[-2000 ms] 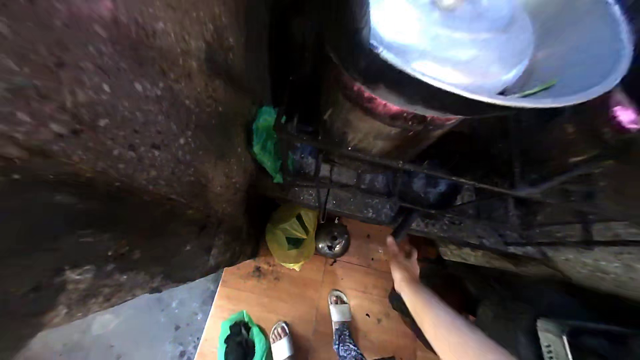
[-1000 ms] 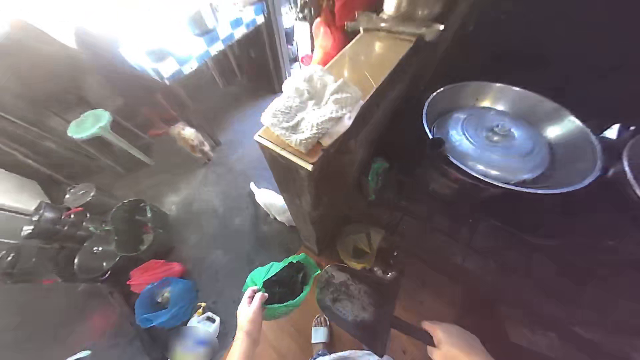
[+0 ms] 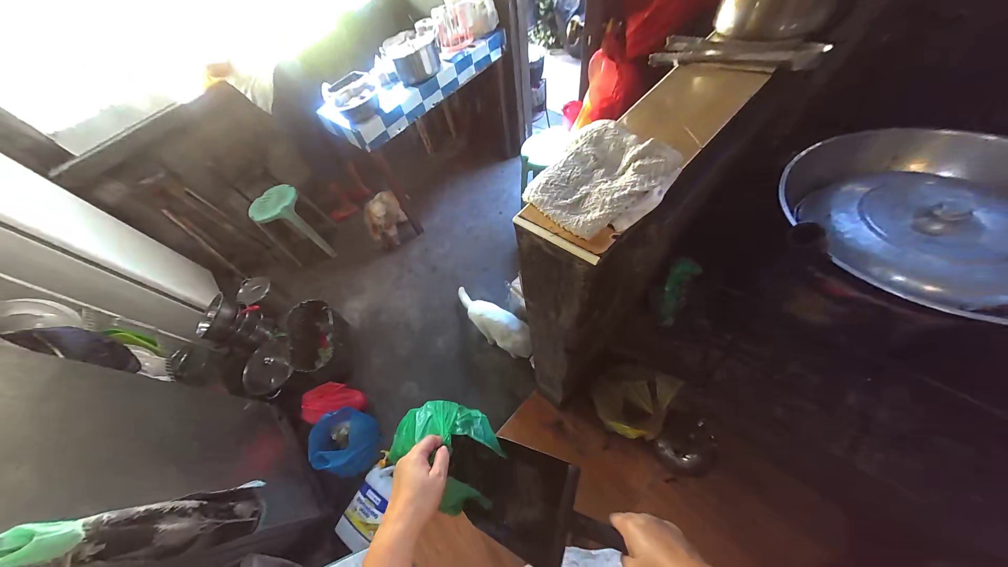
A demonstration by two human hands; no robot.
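My left hand (image 3: pixel 421 476) pinches the rim of a green plastic bag (image 3: pixel 441 421) low in the middle of the view. My right hand (image 3: pixel 654 539) grips the dark handle of a broad, black, flat-bladed pan or shovel (image 3: pixel 524 488). Its blade is tilted against the bag's opening and hides much of it. What lies inside the bag cannot be made out. To the right, on the tiled floor, are a yellow plastic bag (image 3: pixel 636 402) and a round metal pot or lid (image 3: pixel 685 447).
A large metal basin (image 3: pixel 874 157) with a lid stands at right. A crumpled cloth (image 3: pixel 602 177) lies on the counter (image 3: pixel 685 102). A white cat (image 3: pixel 498 324) is beside it. Blue (image 3: pixel 344 441) and red (image 3: pixel 332 400) bags and a white plastic jug (image 3: pixel 366 508) sit left.
My left hand, out of view two seconds ago, now holds the green bag. The black blade has moved left and tipped into the bag's mouth. The view has swung widely since the first frame.
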